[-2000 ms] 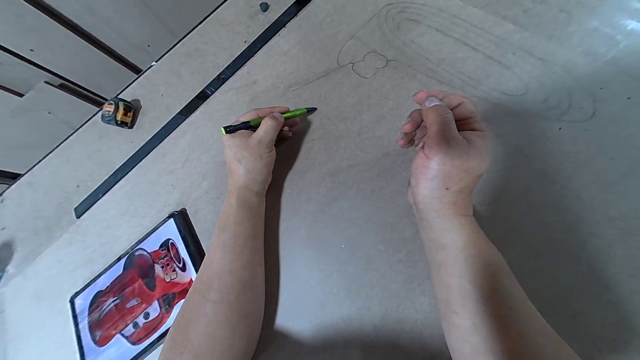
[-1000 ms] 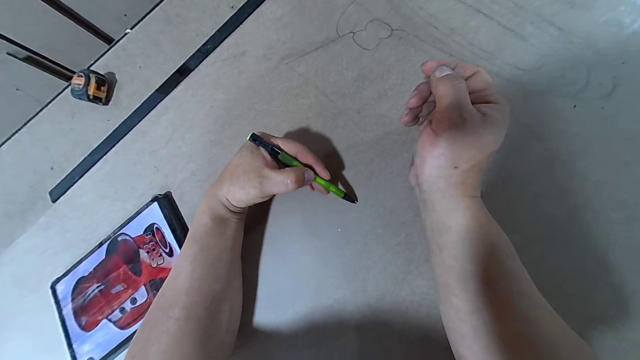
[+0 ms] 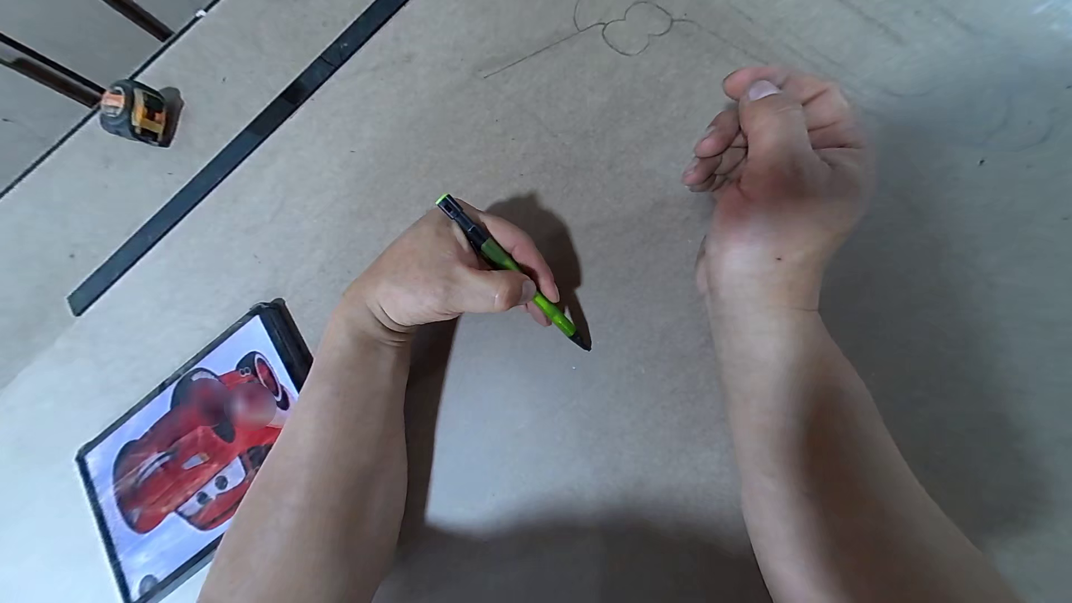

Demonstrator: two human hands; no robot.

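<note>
A green and black pen point(image 3: 548, 311) is held in my left hand point(image 3: 452, 276), its dark tip pointing down and to the right, close above or on the brown board surface point(image 3: 536, 469); I cannot tell if it touches. My right hand point(image 3: 779, 167) rests at the right with its fingers loosely curled, and nothing shows in it. Thin pencil-like lines form a drawn lobed shape point(image 3: 638, 28) at the top, with a straight line running off to its lower left. Fainter curved lines lie near the upper right.
A tablet or framed screen point(image 3: 197, 452) showing a red cartoon car lies by my left forearm, which hides part of it. A long dark flat strip point(image 3: 239, 155) crosses the upper left. Beyond it sits a tape measure point(image 3: 138, 113) near the board's edge.
My left hand has come down from near the drawn lines, and the pen's tip now points toward the lower right. My right hand keeps its curled pose. The view has shifted somewhat.
</note>
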